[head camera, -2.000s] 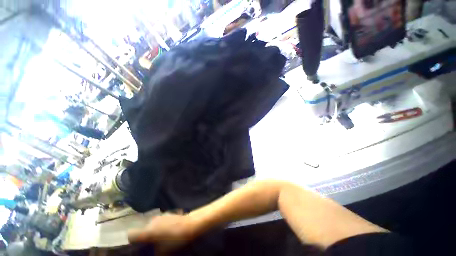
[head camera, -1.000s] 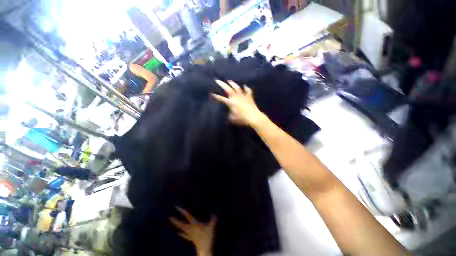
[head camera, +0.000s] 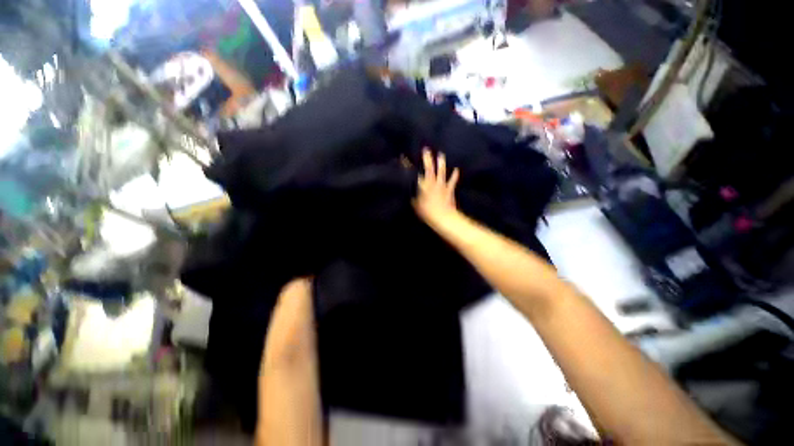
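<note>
A large heap of black cloth (head camera: 374, 226) fills the middle of the view, over a white table (head camera: 505, 375). My right hand (head camera: 437, 190) lies on the upper right part of the heap with its fingers spread. My left forearm reaches up from the bottom into the heap; my left hand is hidden under or behind the cloth, so its grip does not show. The picture is blurred.
A dark machine part or cloth (head camera: 666, 257) stands at the right of the table. Other white work tables (head camera: 557, 57) and small items are behind the heap. Cluttered workstations (head camera: 100, 335) are at the left. A person's arm (head camera: 228, 83) shows at upper left.
The view has swung off the sewing machine. My right hand came onto the heap and stays there. My left hand, spread on the lower cloth a second ago, has gone under or behind cloth.
</note>
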